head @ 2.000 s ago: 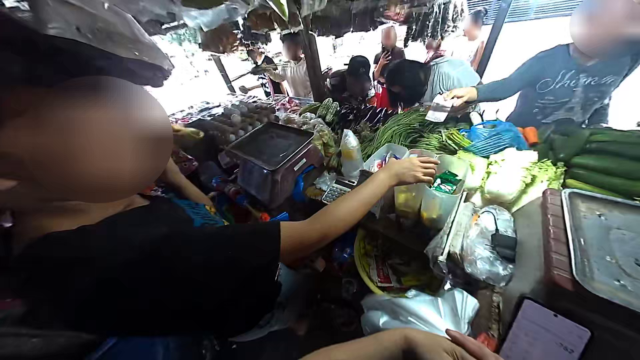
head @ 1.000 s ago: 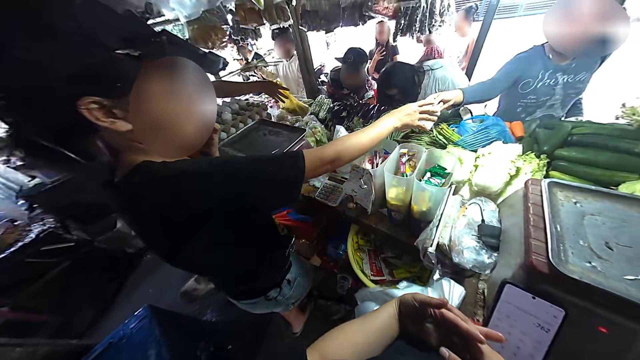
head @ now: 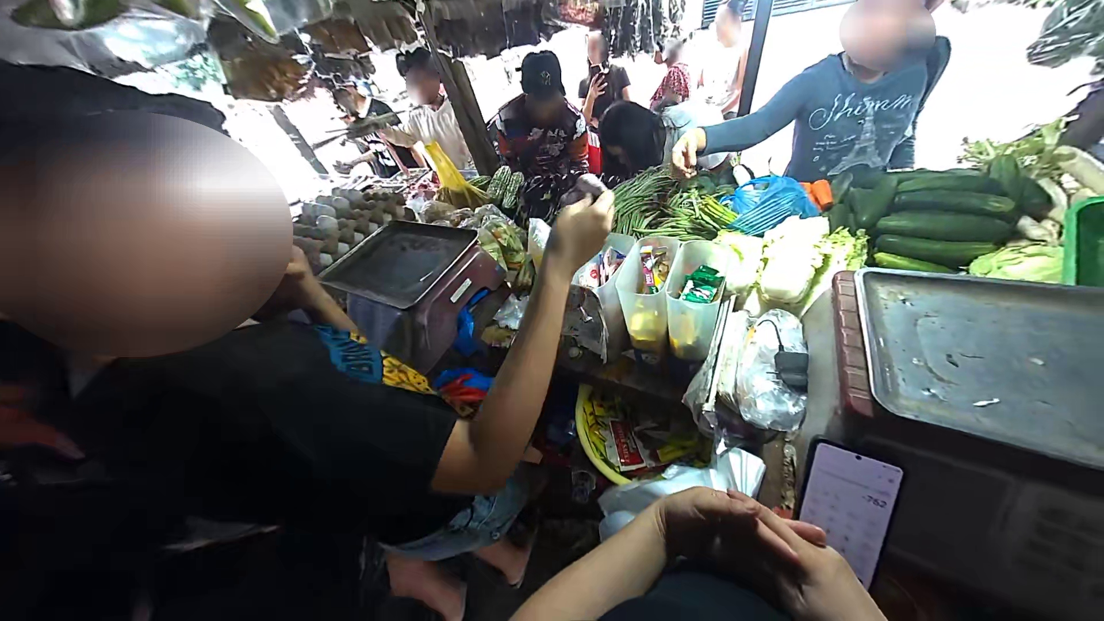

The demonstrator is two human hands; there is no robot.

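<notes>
At the bottom of the head view, my left hand [head: 720, 522] and my right hand [head: 789, 552] rest against each other, one folded over the other. No object shows in either. How far the fingers are closed is hard to tell because the hands overlap. Just right of them lies a smartphone [head: 849, 509] with a lit calculator screen. White plastic bags [head: 681, 487] are bunched behind my hands. Beyond those sits a yellow-rimmed basin [head: 591, 440] holding packets.
A co-worker in a black shirt [head: 285, 431] fills the left, one arm raised. A weighing scale with a metal tray [head: 983, 362] stands at right, another scale [head: 401, 263] at left centre. Plastic containers of sachets [head: 647, 293], cabbages [head: 789, 259] and cucumbers [head: 949, 211] line the stall.
The co-worker's hand has drawn back from the customer in the blue shirt and now holds something small. My hands, partly apart a second ago, are now folded together.
</notes>
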